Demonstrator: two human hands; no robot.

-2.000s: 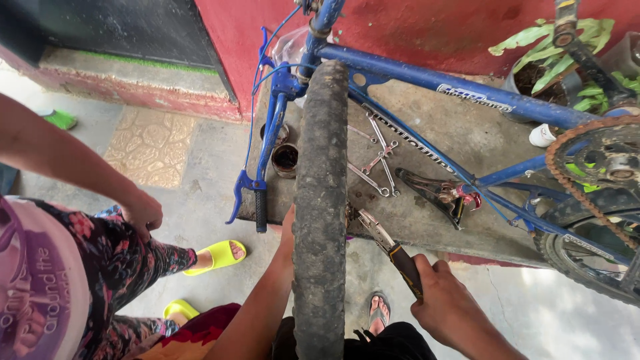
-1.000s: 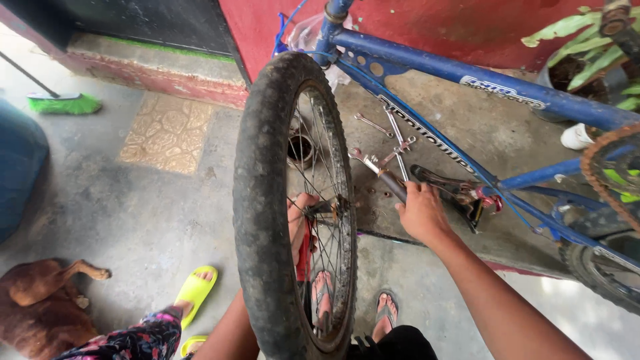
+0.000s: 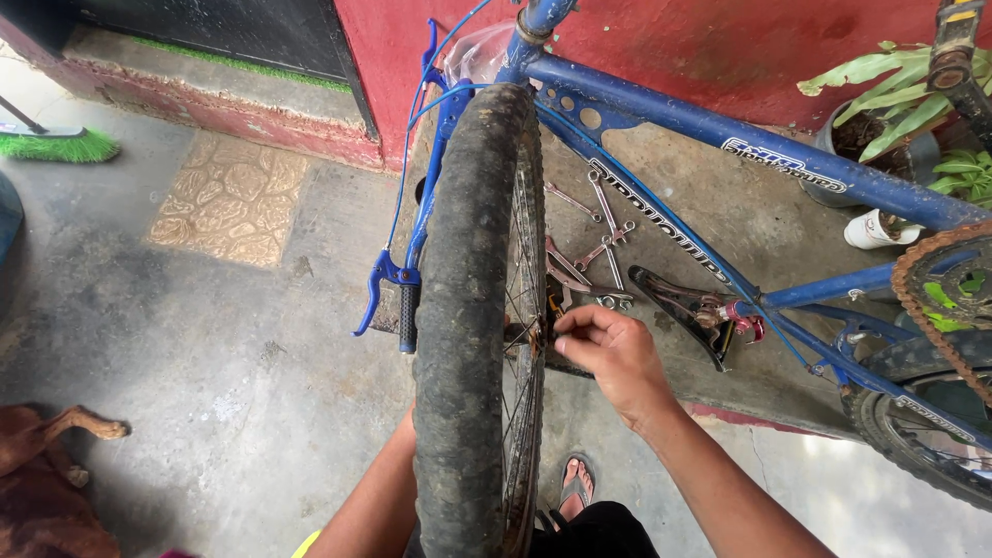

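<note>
A bicycle wheel with a worn black tyre [image 3: 469, 310] stands upright in front of me, its spokes and rusty hub [image 3: 535, 333] facing right. My right hand [image 3: 612, 353] is at the hub's right end, fingertips curled close to the axle; whether something small is between them cannot be told. The tyre hides my left hand; only its forearm shows behind the wheel. Beyond lies the upturned blue bicycle frame [image 3: 728, 147]. Combination wrenches [image 3: 608, 205] and locking pliers [image 3: 577, 285] lie on the concrete ledge, near a black bicycle saddle [image 3: 682, 310].
Blue handlebars with a brake lever [image 3: 372, 291] are left of the tyre. A rusty chain [image 3: 914, 287] and rear wheel [image 3: 930, 387] are at right, below potted plants [image 3: 860, 147]. A brown dog [image 3: 54, 488] lies lower left, a green broom [image 3: 62, 145] above it.
My right hand has let go of the pliers, which now lie on the ledge, and has moved to the hub. The wheel has turned more edge-on. The person at the left has gone from view.
</note>
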